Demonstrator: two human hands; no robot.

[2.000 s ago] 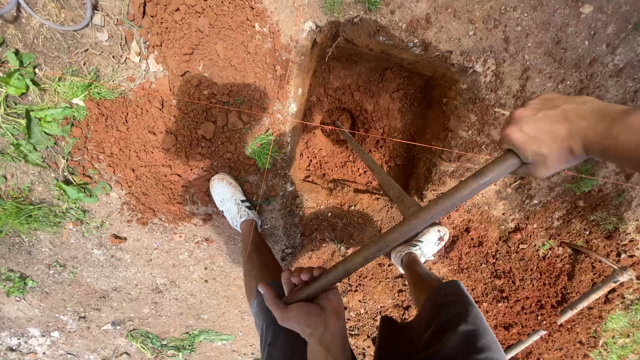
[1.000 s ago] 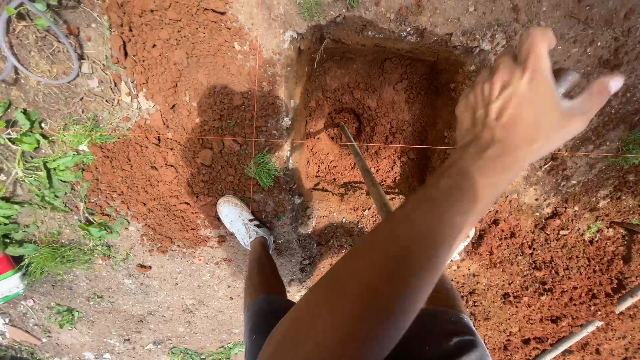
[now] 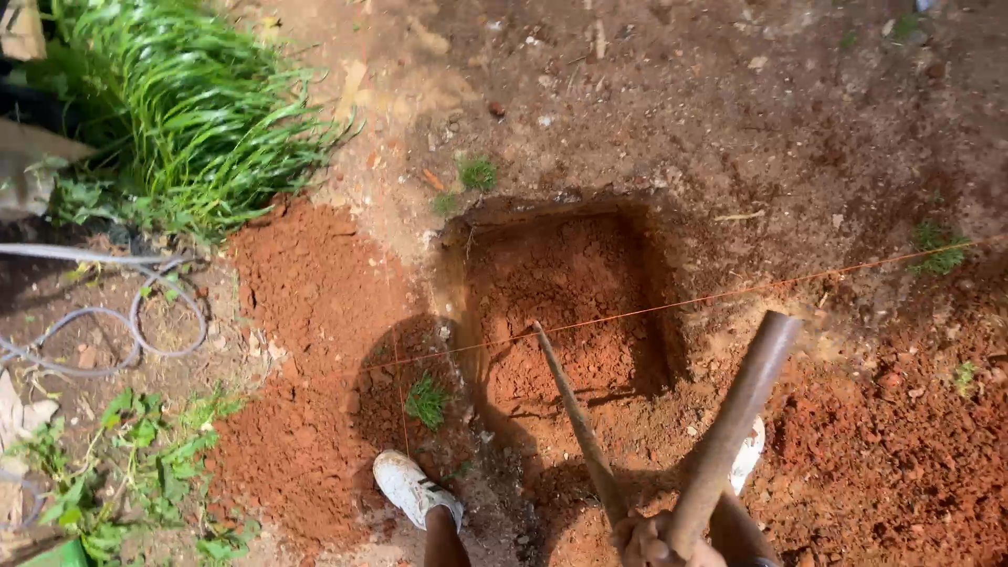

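A pickaxe with a round handle (image 3: 736, 425) and a long pointed metal spike (image 3: 579, 417) lies across the lower middle of the view. The spike's tip is over the squarish hole (image 3: 575, 291) in red soil. At the bottom edge, my left hand (image 3: 639, 539) and my right hand (image 3: 699, 556) appear bunched together around the pickaxe, partly cut off and overlapping, so their exact division is hard to see. The handle's free end rises up and right from them. An orange string (image 3: 709, 298) stretches over the hole.
Heaped red soil (image 3: 307, 378) lies left of the hole, and more loose soil (image 3: 890, 441) lies right. My white shoes stand at the left (image 3: 413, 484) and right (image 3: 746, 457). A grey hose (image 3: 134, 339) coils at far left, below tall grass (image 3: 189, 110).
The raised hand has come down from the handle's far end, which now stands bare. The handle points more steeply upward than two seconds ago. The view has shifted, showing more ground ahead.
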